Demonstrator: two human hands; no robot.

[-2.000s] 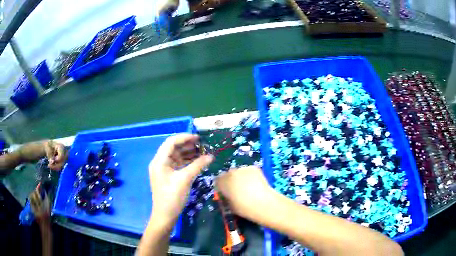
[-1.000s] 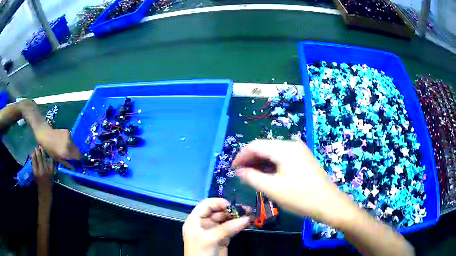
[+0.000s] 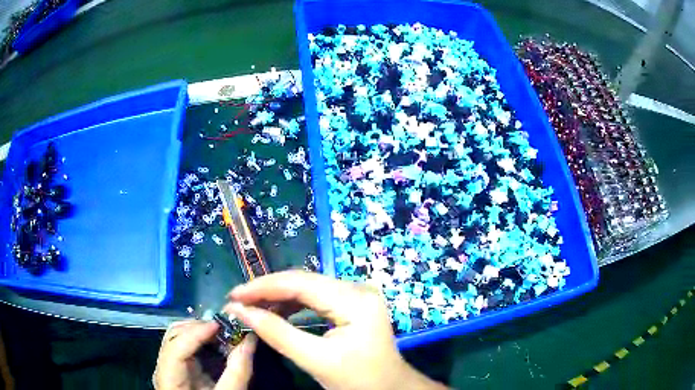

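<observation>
My left hand (image 3: 200,356) holds a small dark assembly (image 3: 228,329) between thumb and fingers at the bench's near edge. My right hand (image 3: 316,324) is beside it, thumb and fingertips pinched together at the top of the assembly. A small light turquoise bit shows at its upper left; whether my right fingers hold a separate part is hidden. An orange-and-black utility knife (image 3: 242,232) lies just behind my right hand, blade pointing away. Small clear plates (image 3: 190,209) are scattered around the knife.
The large blue bin (image 3: 587,263) with turquoise, white and black crosses is to the right. The left blue tray (image 3: 114,190) holds black wired units (image 3: 38,217). Thin red wires (image 3: 232,131) lie behind the knife. A clear blister tray (image 3: 632,221) is far right.
My right hand has come down from over the loose plates to meet my left hand at the assembly. The view has swung right; the other worker's hands are out of view.
</observation>
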